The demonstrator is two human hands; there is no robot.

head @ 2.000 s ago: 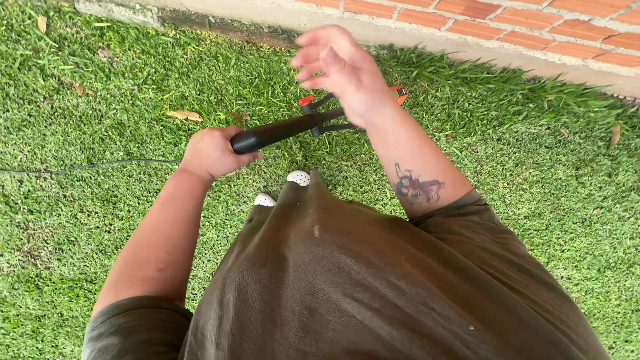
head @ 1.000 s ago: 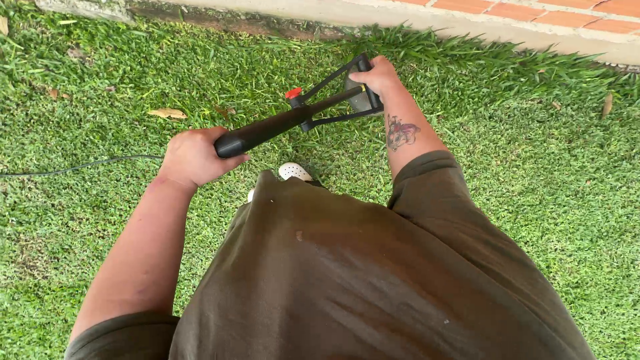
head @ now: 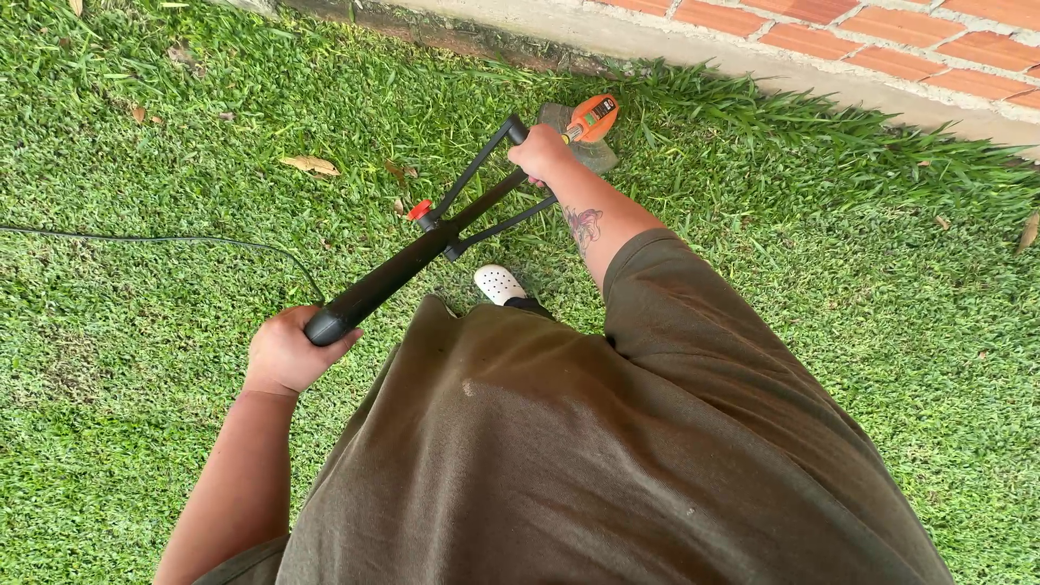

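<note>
My left hand (head: 294, 351) is closed around the rear end of the black shaft of a corded string trimmer (head: 390, 276). My right hand (head: 543, 154) grips the far crossbar of the trimmer's black auxiliary handle, whose two arms run out from a pivot with a red knob (head: 419, 210). Beyond the right hand lie the orange motor head (head: 595, 118) and the grey translucent guard (head: 600, 155), low over the grass. The cutting line is hidden. A dark power cord (head: 175, 239) leaves the rear end and runs left.
Taller grass (head: 780, 106) grows along a concrete edge (head: 707, 58), with red brick paving (head: 902, 28) beyond. One white perforated clog (head: 498, 284) shows below the shaft. Dry leaves (head: 310, 166) lie on the lawn.
My right hand was open above the trimmer and has taken hold of the auxiliary handle's crossbar. The orange head, hidden one second ago, shows again. My left hand has kept its grip.
</note>
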